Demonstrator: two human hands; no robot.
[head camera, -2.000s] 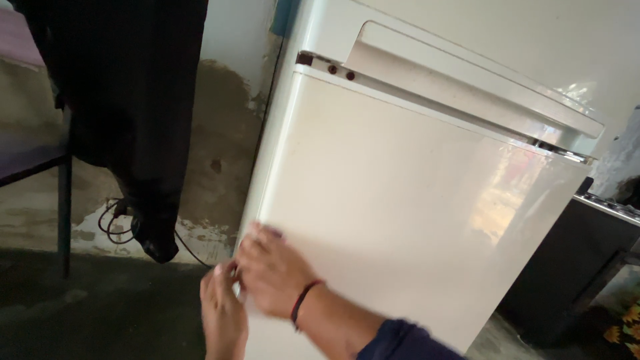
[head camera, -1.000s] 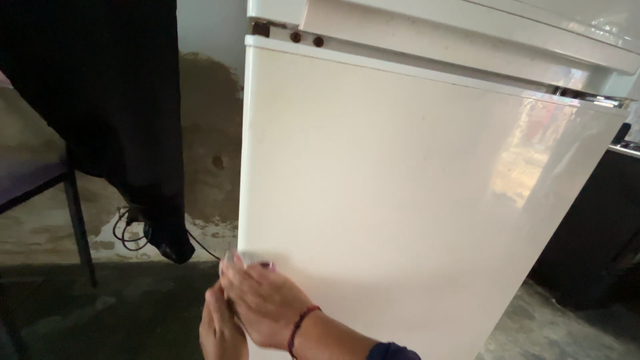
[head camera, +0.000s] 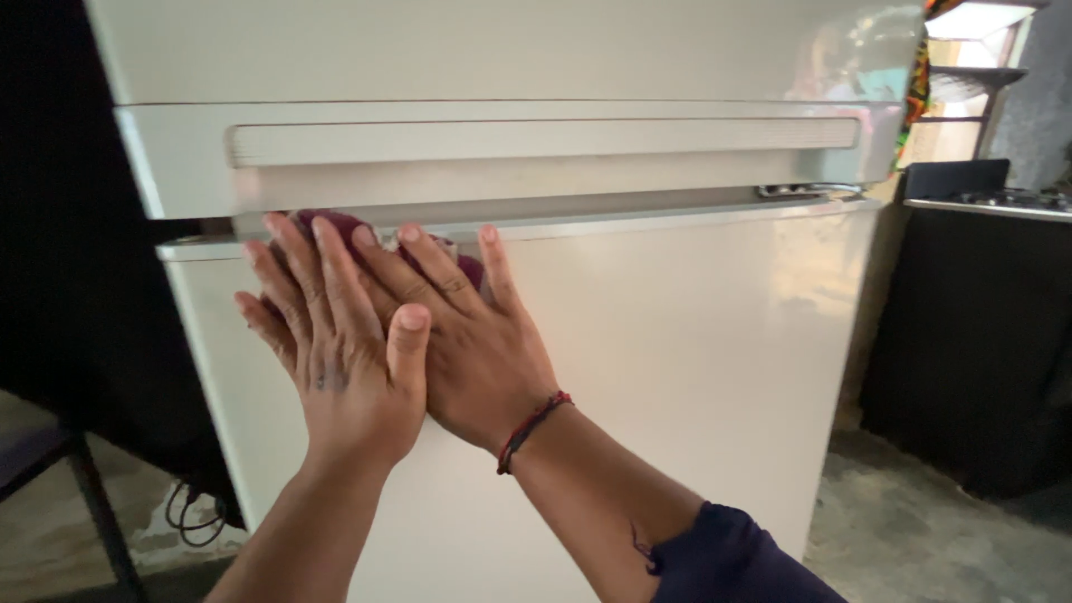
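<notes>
A dark red and whitish cloth (head camera: 335, 224) lies pressed against the top left part of a white refrigerator's lower door (head camera: 670, 352). My left hand (head camera: 347, 360), fingers spread, overlaps the cloth's left part and the fingers of the other hand. On the right, my right hand (head camera: 469, 343), with a red and dark string bracelet (head camera: 532, 431) at its wrist, is flat over the cloth, pressing it to the door. Above both hands runs the upper door's long recessed handle (head camera: 544, 138). The palms and most of the cloth are hidden.
Dark fabric (head camera: 75, 251) hangs left of the refrigerator, with a looped black cable (head camera: 197, 523) below it. A dark chair or table leg (head camera: 105, 519) stands at the lower left. To the right are a stove top (head camera: 1005, 201) on a black base and a window (head camera: 963, 84).
Both hands have moved from low on the lower door's left edge up to its top edge, near the gap between the doors. The view has shifted with them.
</notes>
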